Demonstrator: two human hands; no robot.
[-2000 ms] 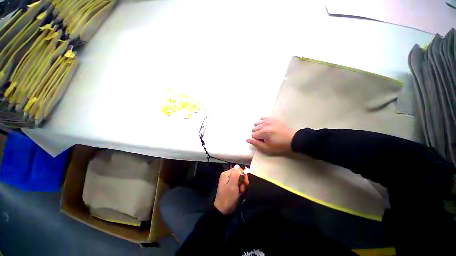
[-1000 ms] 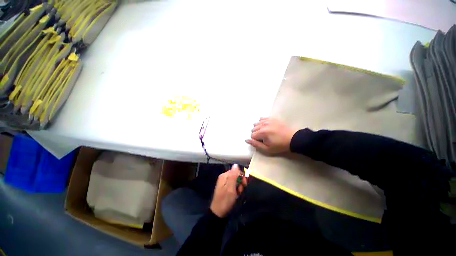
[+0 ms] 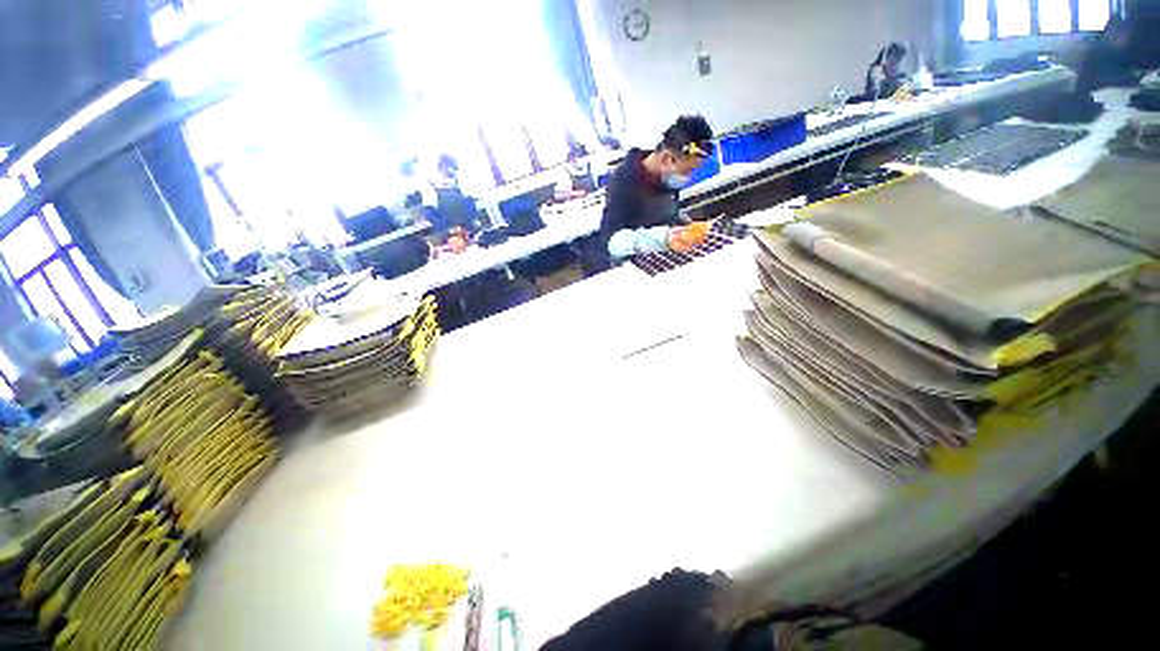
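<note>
A heap of small yellow pieces lies on the white table at the bottom. A slim pinkish tool and a green tool lie just right of it, cut by the lower edge. A tall stack of beige panels with yellow edges stands at the right, its top panel partly folded. Neither of my hands can be made out. A dark shape, perhaps a sleeve, shows at the bottom edge.
Stacks of yellow-edged panels fill the left side, with a lower pile beside them. Across the table, a masked person with orange on the hand works at a dark gridded sheet. Blue bins and other people are farther back.
The view has swung up from the table's front edge to the hall. My hands, the panel under them and the carton are out of view. The right stack now shows much more fully.
</note>
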